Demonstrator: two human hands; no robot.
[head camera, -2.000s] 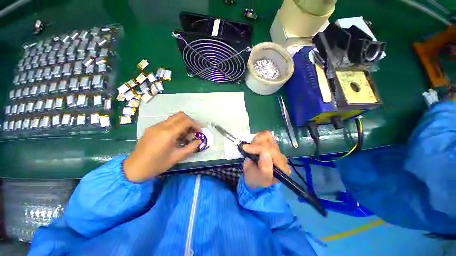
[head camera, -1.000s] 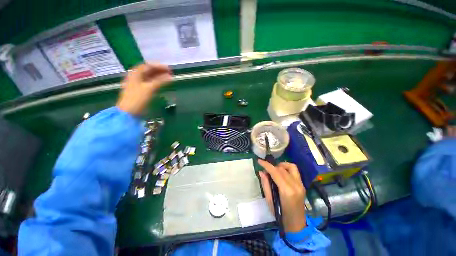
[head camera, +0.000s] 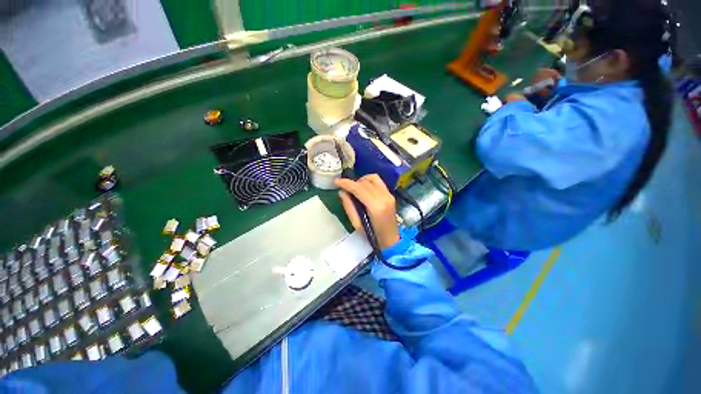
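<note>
My right hand (head camera: 370, 206) holds the black soldering iron (head camera: 364, 219). The iron points up into the cream round tub (head camera: 323, 178) with silvery-white bits; its tip is hard to make out against them. My left hand is not in view; only the blue left sleeve (head camera: 115, 375) shows at the bottom left. A small white round piece (head camera: 298, 272), perhaps the board in glare, lies on the pale work plate (head camera: 238, 308). A white paper slip (head camera: 347, 254) lies at the plate's right side.
Silver battery cells (head camera: 185, 253) lie loose left of the plate, beside a blister tray (head camera: 46, 308). A fume fan (head camera: 269, 180) stands behind. The blue soldering station (head camera: 377, 160) and a tall cream container (head camera: 332, 100) are beyond the tub. Another worker (head camera: 569, 154) sits at the right.
The view has swung right, bringing the other worker into view. My left hand, raised over the bench earlier, has left the picture. My right hand still holds the iron at the tub.
</note>
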